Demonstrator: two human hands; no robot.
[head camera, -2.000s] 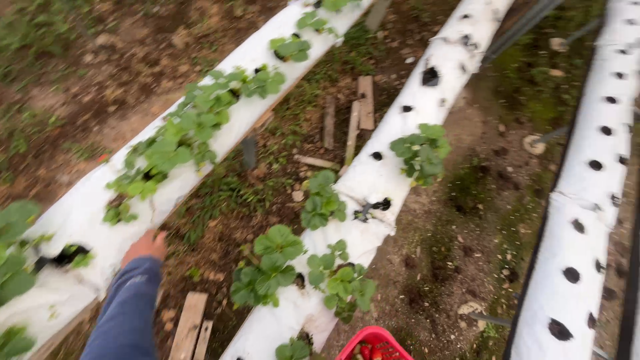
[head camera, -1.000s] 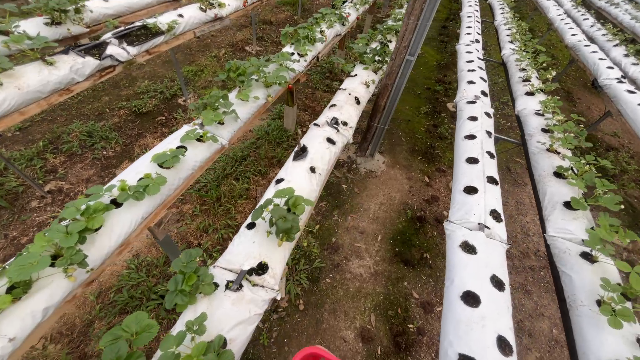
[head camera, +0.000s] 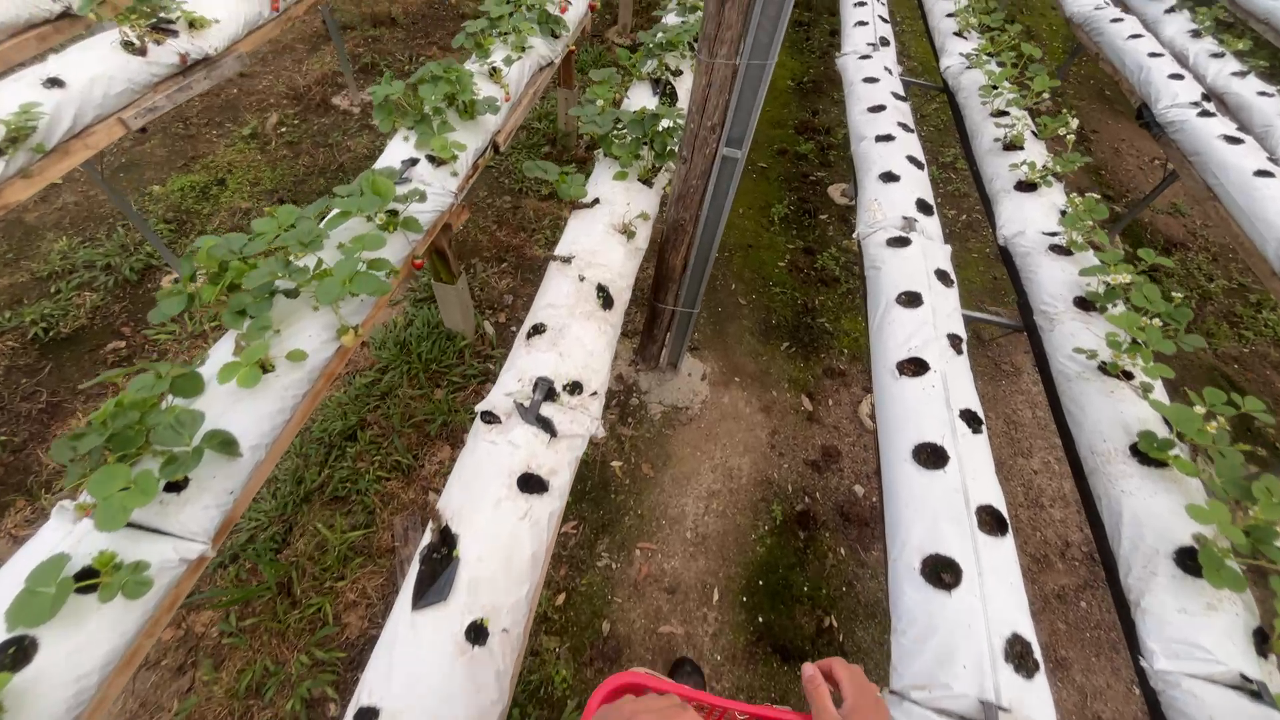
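Note:
A red plastic basket (head camera: 625, 682) shows at the bottom edge, cut off by the frame. My left hand (head camera: 648, 707) lies over its near left part, mostly below the frame, so its grip is hidden. At the basket's right end is my right hand (head camera: 843, 690), fingers bent near the rim; whether it holds the rim is unclear. Strawberry plants (head camera: 290, 260) grow from the white plastic-covered bed on the left. A red strawberry (head camera: 418, 264) hangs at that bed's wooden edge.
A wooden post (head camera: 690, 190) with a metal channel stands beside the middle bed (head camera: 560, 290). The dirt path (head camera: 700, 490) runs between it and the right bed with planting holes (head camera: 900, 330). A dark shoe tip (head camera: 687, 672) shows beyond the basket. Grass grows at left.
The view has swung up and along the rows. My left hand, earlier reaching to the left bed's plants, is now at the basket. My right hand has come into view.

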